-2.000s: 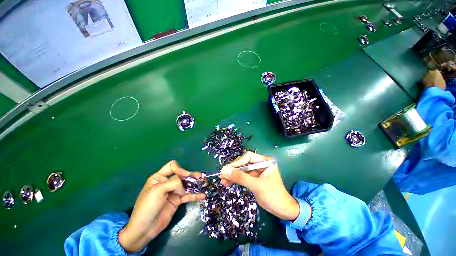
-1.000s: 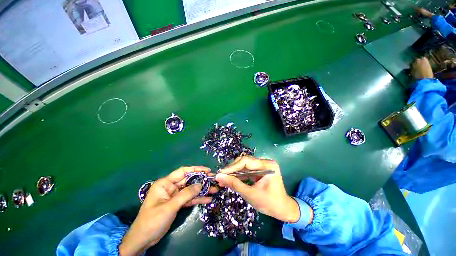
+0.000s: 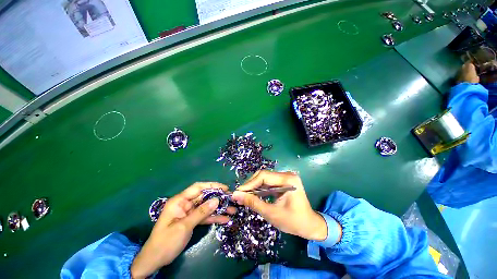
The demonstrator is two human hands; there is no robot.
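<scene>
My left hand (image 3: pixel 182 219) holds a round silver and dark assembly (image 3: pixel 217 199) between thumb and fingers. My right hand (image 3: pixel 283 206) holds slim tweezers (image 3: pixel 272 190), with the fingertips at the right edge of the assembly. The tweezer tips and any piece in them are too small or hidden to tell. A larger heap of small metal pieces (image 3: pixel 249 235) lies just below both hands. A smaller heap (image 3: pixel 244 153) lies beyond them. Another round assembly (image 3: pixel 157 208) lies just left of my left hand.
A black bin (image 3: pixel 355 126) of metal pieces stands right of the far heap. Round assemblies lie on the green belt (image 3: pixel 177 139), at far left (image 3: pixel 40 207) and right of the bin (image 3: pixel 386 146). A spool (image 3: pixel 444 131) stands by a neighbour's blue sleeve (image 3: pixel 463 147). Printed sheets (image 3: pixel 43 43) hang behind.
The belt's assemblies and circles have moved left. Since the oldest frame, an assembly has appeared beside my left hand, and the held one has turned to show its ring. The tweezers lie at a flatter angle.
</scene>
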